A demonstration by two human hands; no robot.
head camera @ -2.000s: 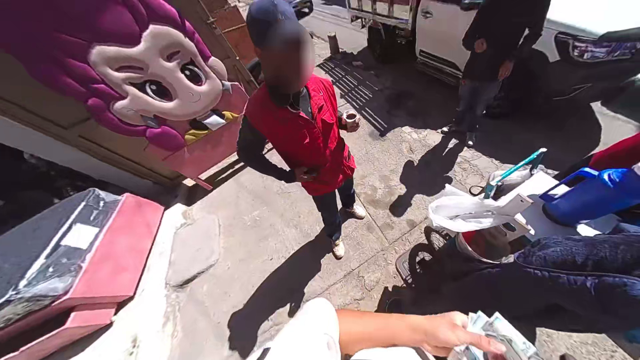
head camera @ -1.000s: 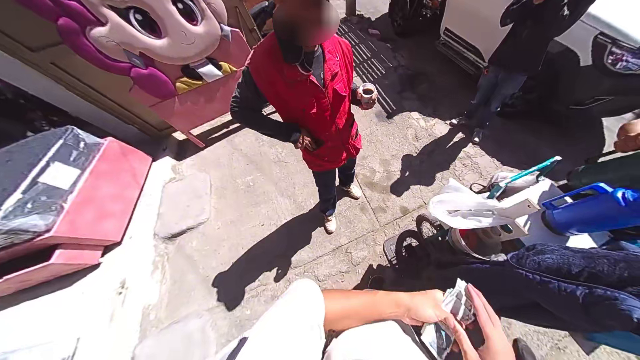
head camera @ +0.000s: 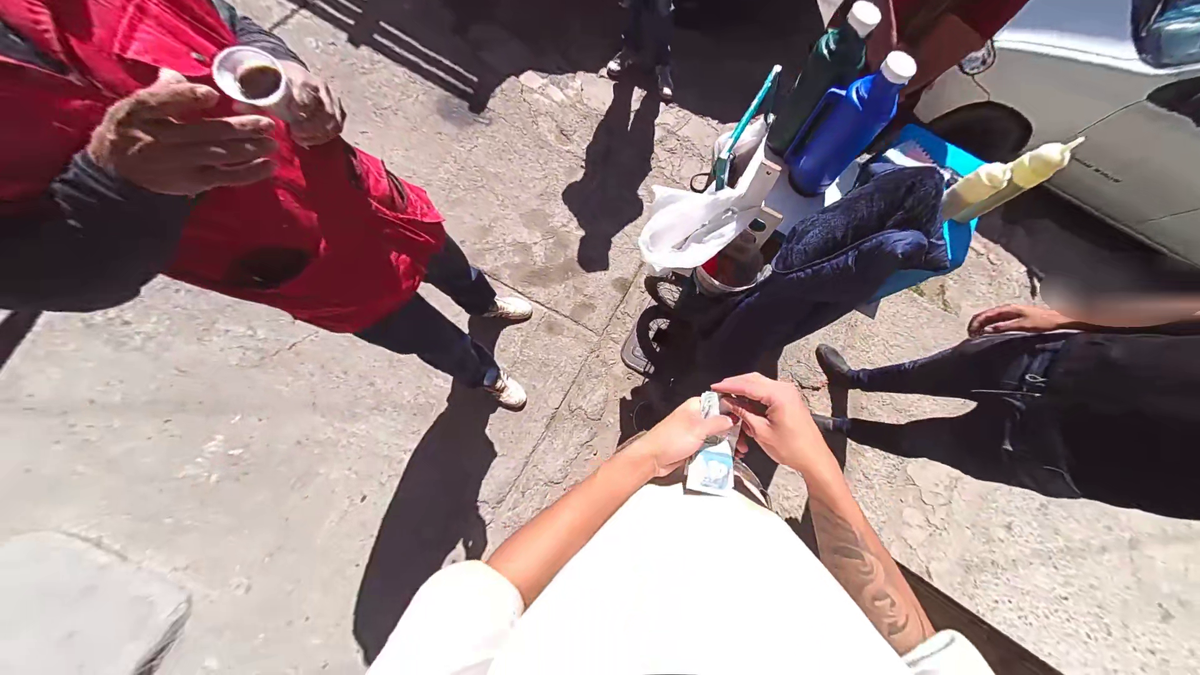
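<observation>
My left hand is closed around a small stack of banknotes, pale blue and white, in front of my white shirt. The fingers of my right hand touch the upper end of the notes from the other side; whether they pinch a note is hard to tell. The notes point downward toward my shirt. Part of the stack is hidden behind my fingers.
A person in a red vest stands at the left with a cup of dark drink. Ahead, a cart holds a blue plastic bottle, a white plastic bag and squeeze bottles. Another person in dark trousers stands right; a vehicle is behind.
The view has swung right and down. The notes, fanned out two seconds ago, now form a narrow stack between my hands. The person in red appears nearer, with a hand raised beside the cup.
</observation>
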